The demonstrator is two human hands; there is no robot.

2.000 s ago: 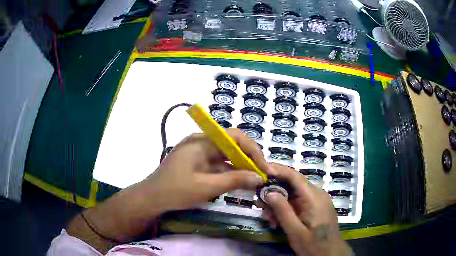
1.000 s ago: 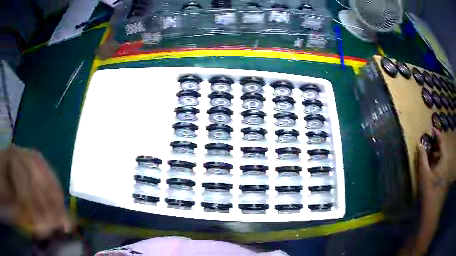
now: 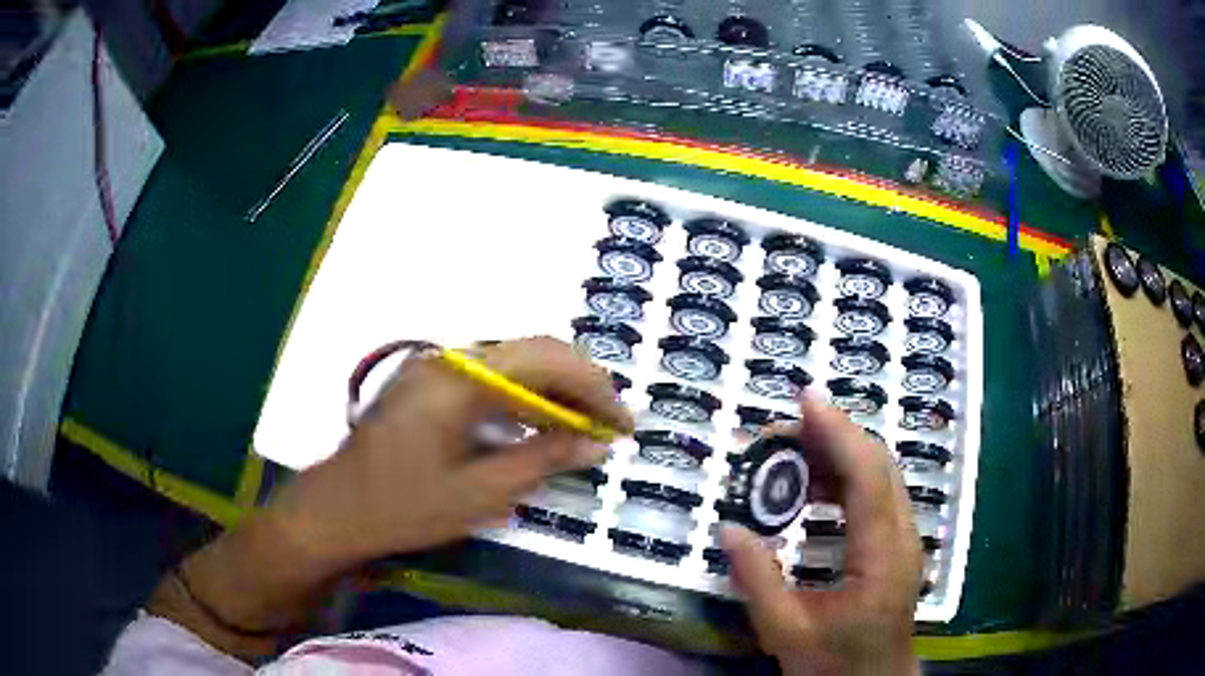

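My right hand (image 3: 859,555) holds a speaker driver (image 3: 777,486) by its rim between thumb and fingers, its silver ringed face showing. My left hand (image 3: 456,442) holds a yellow test probe (image 3: 529,394) slanting down to the right. The probe's front end is near the left fingertips, apart from the driver. A dark red and black wire loops behind the left hand. Both hands are above the white packing tray (image 3: 436,251). Rows of black-rimmed drivers stand on edge in its right part; the hands hide some of them.
A brown cardboard sheet (image 3: 1147,396) with dark discs lies at right on dark stacked trays (image 3: 1073,436). A clear sorting tray (image 3: 687,93) is at the back, a fan (image 3: 1110,103) at back right. A slim metal tool (image 3: 299,167) and a white stack (image 3: 79,198) are at left.
My right hand has come from the cardboard sheet to above the tray with a driver. My left hand has moved in from the far left and shows the yellow probe. The view has shifted.
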